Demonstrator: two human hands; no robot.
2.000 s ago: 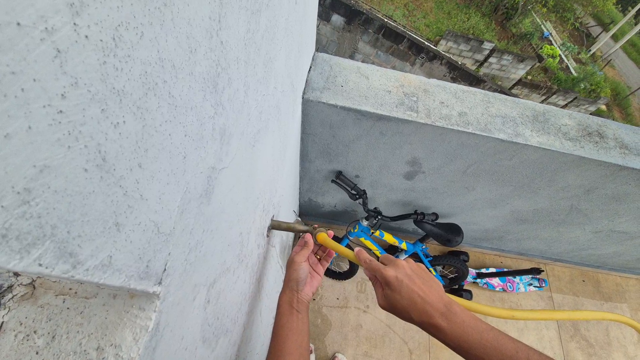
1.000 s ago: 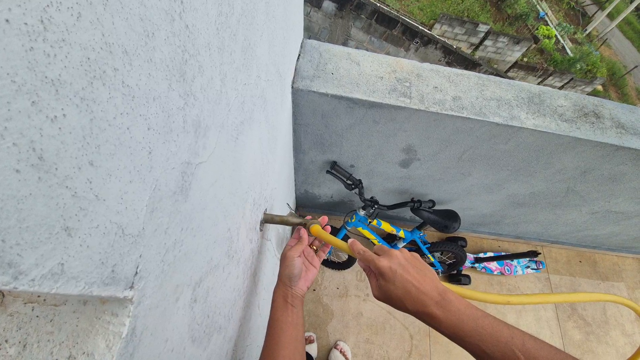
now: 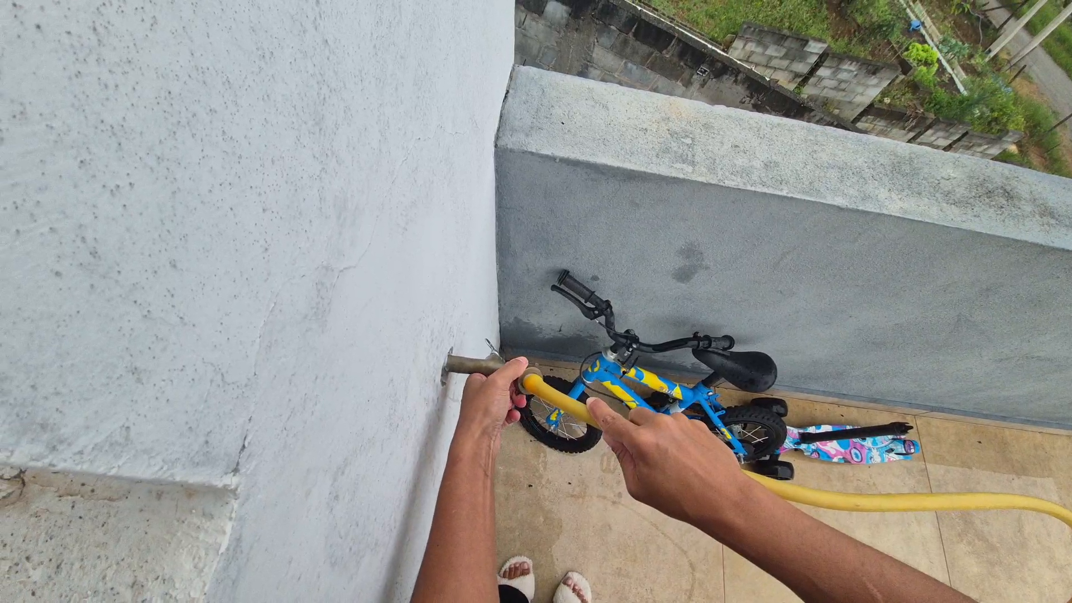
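Note:
A metal tap (image 3: 476, 365) sticks out of the white wall, with a yellow hose (image 3: 888, 502) at its outer end. My left hand (image 3: 490, 400) is closed around the outlet part of the tap, close to the hose end; its palm hides part of the metal. My right hand (image 3: 670, 456) grips the hose a short way from the tap, thumb along its top. From there the hose runs under my right forearm and off to the right.
Below the hands, a blue and yellow children's bicycle (image 3: 620, 389) stands by the grey parapet wall (image 3: 754, 243). A colourful scooter (image 3: 854, 448) lies on the tiled floor (image 3: 603, 519) behind it. My feet in white slippers (image 3: 517, 576) show at the bottom. A concrete ledge (image 3: 109, 536) is lower left.
My left hand has shifted its hold, its thumb now lying over the tap beside the hose end. My right hand remains on the hose.

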